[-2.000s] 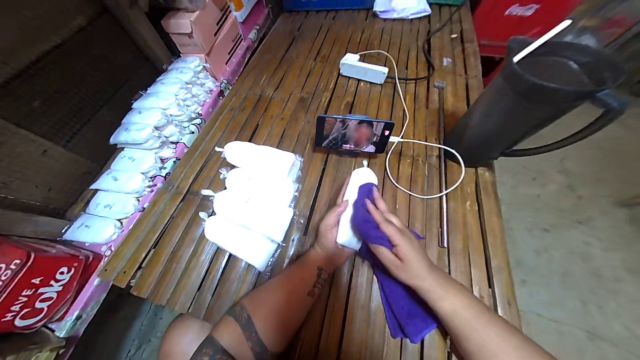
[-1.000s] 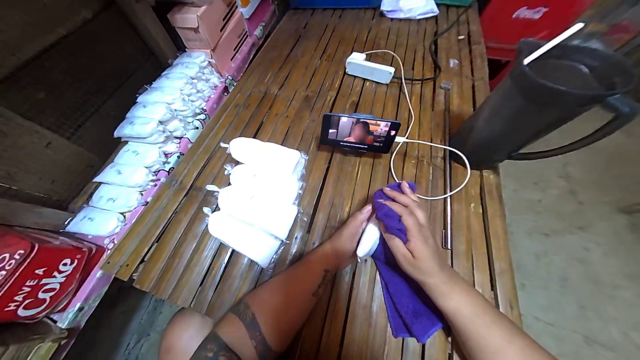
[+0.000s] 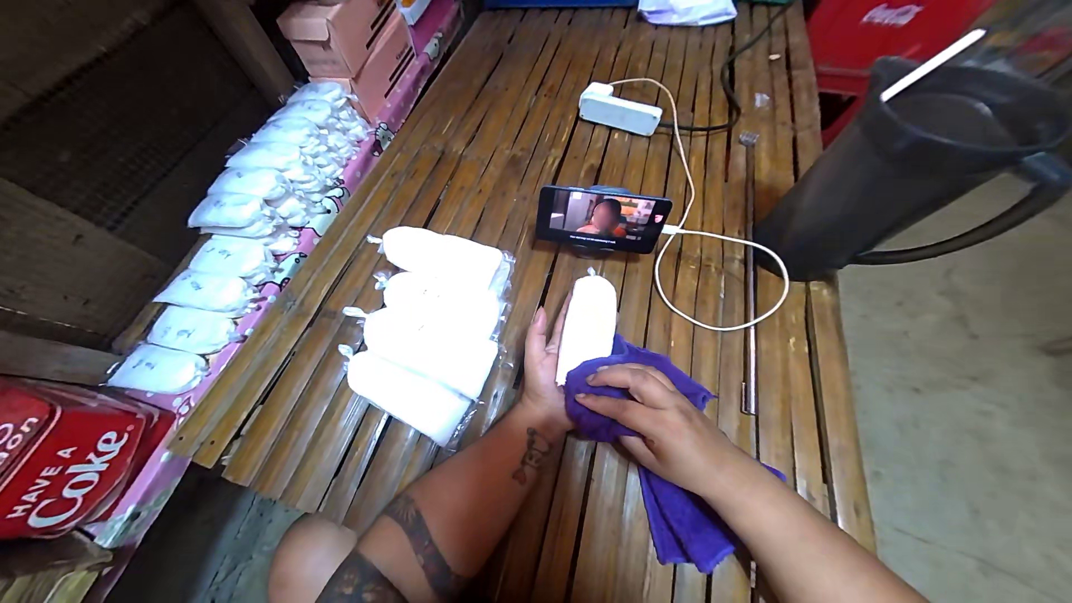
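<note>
A white-filled, knotted clear plastic bag lies along my left hand, its knot pointing toward the phone. My right hand grips a purple cloth and presses part of it against the near end of the bag; the rest of the cloth hangs down over the slats. Several similar white-filled bags lie side by side to the left of my hands, their knots facing left. The contents are too bright to make out.
A bamboo slat table holds a propped phone with a white cable, and a white power strip. A dark pitcher stands at the right edge. Left are a row of filled bags, cardboard boxes and a red Coke crate.
One second ago the bag was tilted and mostly covered by my hands and the cloth. Now its knotted end points away from me, and the cloth is at its near end.
</note>
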